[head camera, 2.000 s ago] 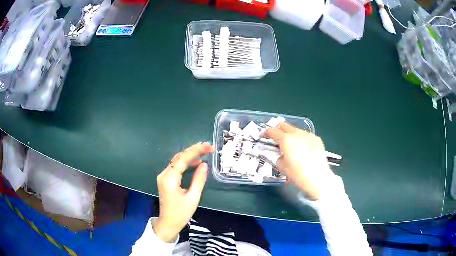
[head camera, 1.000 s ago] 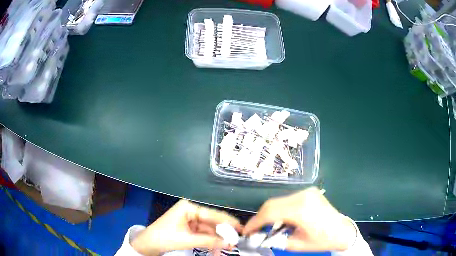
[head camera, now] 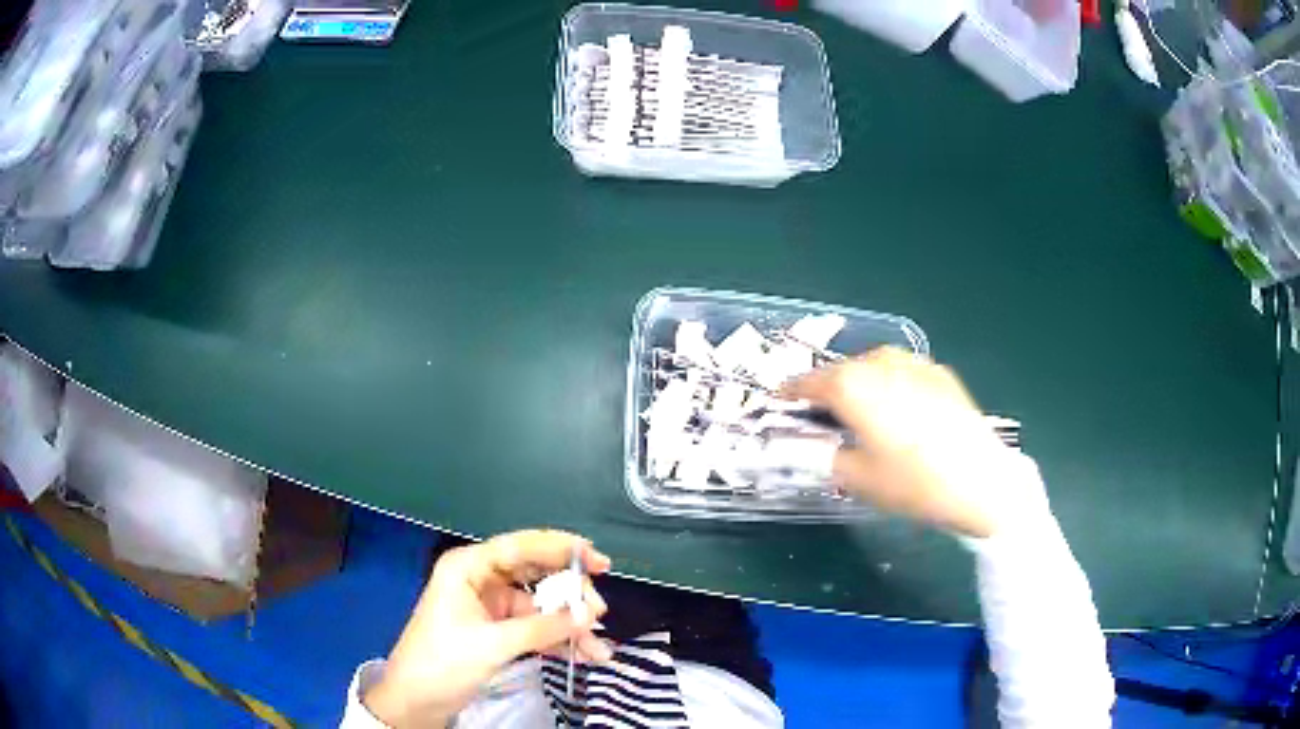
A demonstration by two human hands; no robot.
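The near clear plastic tub (head camera: 637,413) holds jumbled thin wire parts with white tabs (head camera: 694,427). My right hand (head camera: 905,427) is over the tub's right side, fingertips down among the parts; a slim dark tool lies along its fingers, and thin ends stick out past the hand's right side. What its fingertips grip is blurred. My left hand (head camera: 499,620) is at the bench's front edge, left of the tub. It holds a white-tabbed part (head camera: 565,591) between thumb and fingers, with a thin stem pointing down.
A second clear tub (head camera: 813,128) farther back holds parts in neat rows. Lidded clear boxes (head camera: 93,143) stand at left, a small scale (head camera: 342,20) at back left. White containers (head camera: 1015,50) are at back right, bagged parts (head camera: 1237,178) at the right edge.
My hands were together below the near tub a second ago. My right hand has gone back up into the tub; my left hand has moved slightly left, holding a white-tabbed part.
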